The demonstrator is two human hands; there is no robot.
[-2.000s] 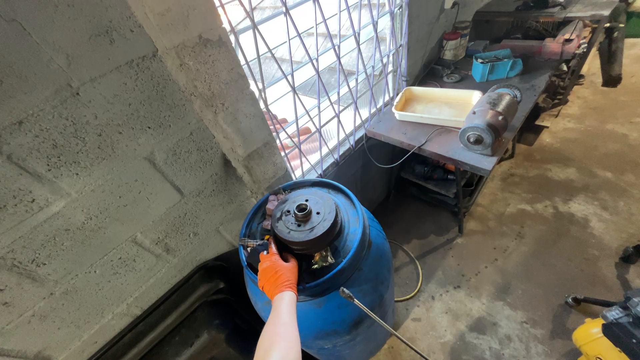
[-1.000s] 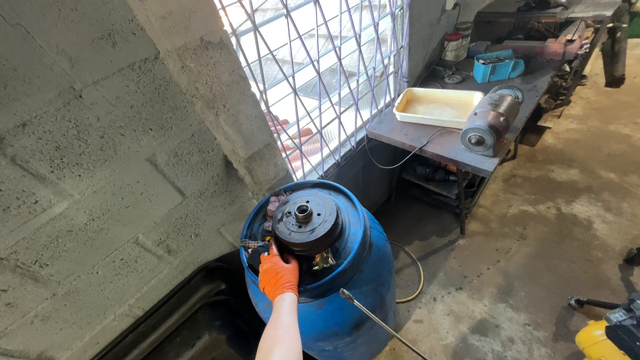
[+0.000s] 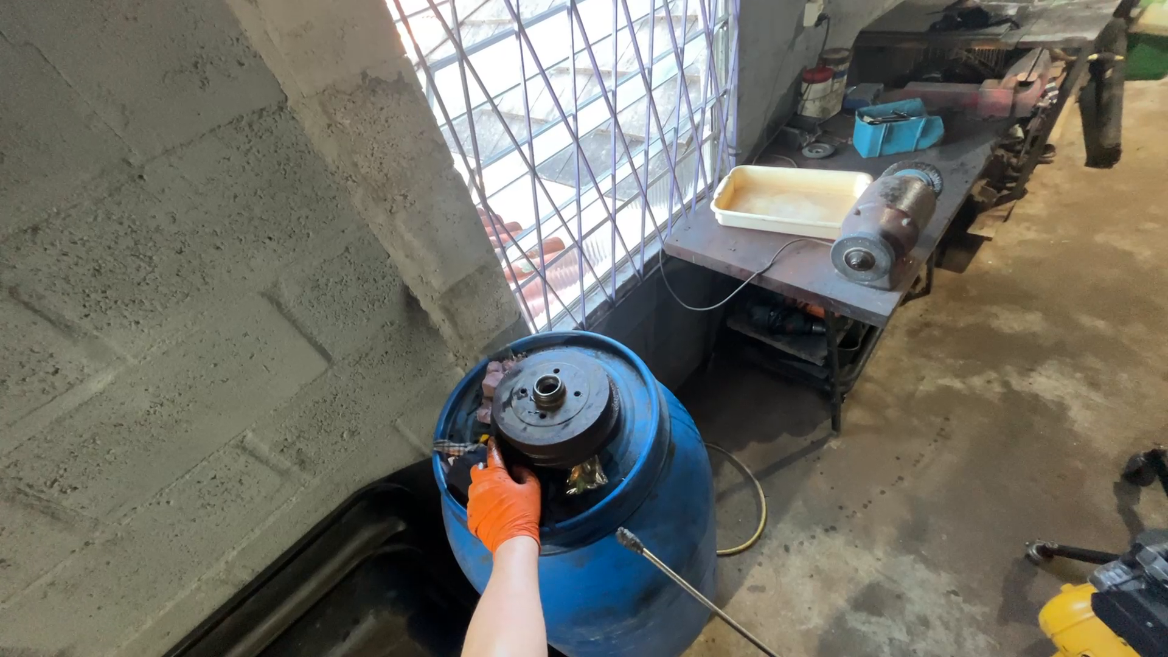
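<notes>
My left hand point(image 3: 504, 500), in an orange glove, reaches up from the bottom edge. Its fingertips rest at the near left side of a dark metal brake drum point(image 3: 553, 401); whether they grip it is hidden. The drum lies face up on the recessed top of a blue plastic barrel point(image 3: 657, 511). Beside it on the barrel are pinkish lumps point(image 3: 493, 379), a dark item by my fingers and a crumpled gold-coloured wrapper point(image 3: 586, 475). A thin metal lance point(image 3: 680, 580) enters from below, its tip in front of the barrel. My right hand is out of view.
A bench point(image 3: 757, 260) holds a cream tray point(image 3: 792, 219), a bench grinder point(image 3: 883, 228) and a blue container point(image 3: 894, 130). A block wall and barred window flank the barrel. A black tub point(image 3: 365, 584) stands lower left, a hose point(image 3: 759, 516) behind, a yellow machine point(image 3: 1081, 620) lower right.
</notes>
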